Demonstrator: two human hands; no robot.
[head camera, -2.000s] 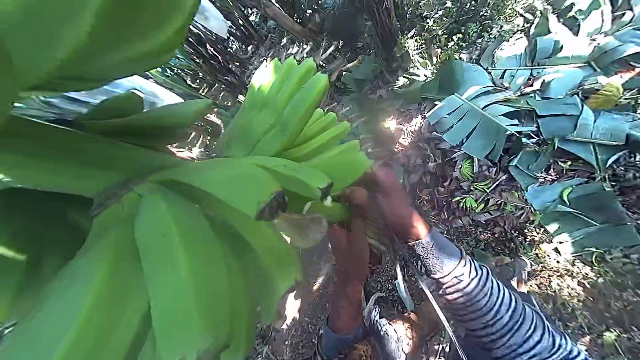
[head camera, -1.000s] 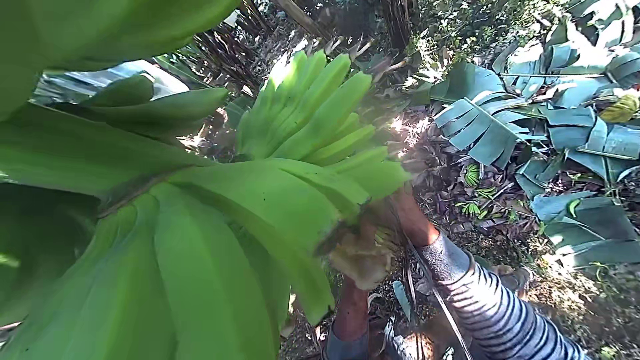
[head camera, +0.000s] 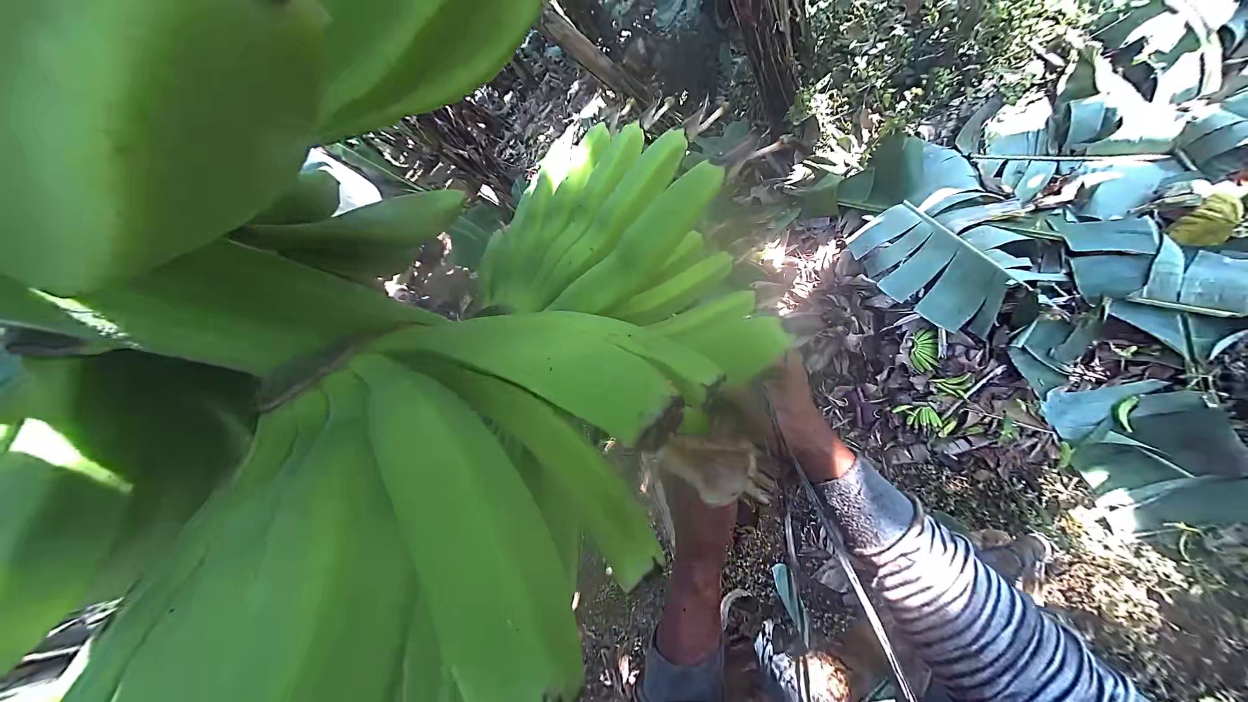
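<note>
A large bunch of green bananas (head camera: 468, 487) fills the left and middle of the head view, very near the camera. Its far hand of smaller bananas (head camera: 604, 224) points up. Both my forearms reach to the bunch's lower right end. My right hand (head camera: 780, 390) is blurred and partly behind the banana tips, with a striped sleeve below it. The fingers of my left hand are hidden behind the fruit; only the bare wrist and a grey cuff show. A pale, withered piece (head camera: 712, 468) hangs by the wrists. Thin dark strands (head camera: 848, 556) run down past the right sleeve.
Cut banana leaves (head camera: 946, 263) lie spread over the ground on the right. Small green banana pieces (head camera: 921, 419) lie among dry litter. A brown trunk (head camera: 770, 58) stands at the top, with a dry stalk (head camera: 595, 54) beside it. A shoe (head camera: 1014, 561) shows behind the striped sleeve.
The bunch now covers more of my hands than two seconds ago, when the fingers showed around its stem end. The pale, withered piece has shifted down beside the wrists.
</note>
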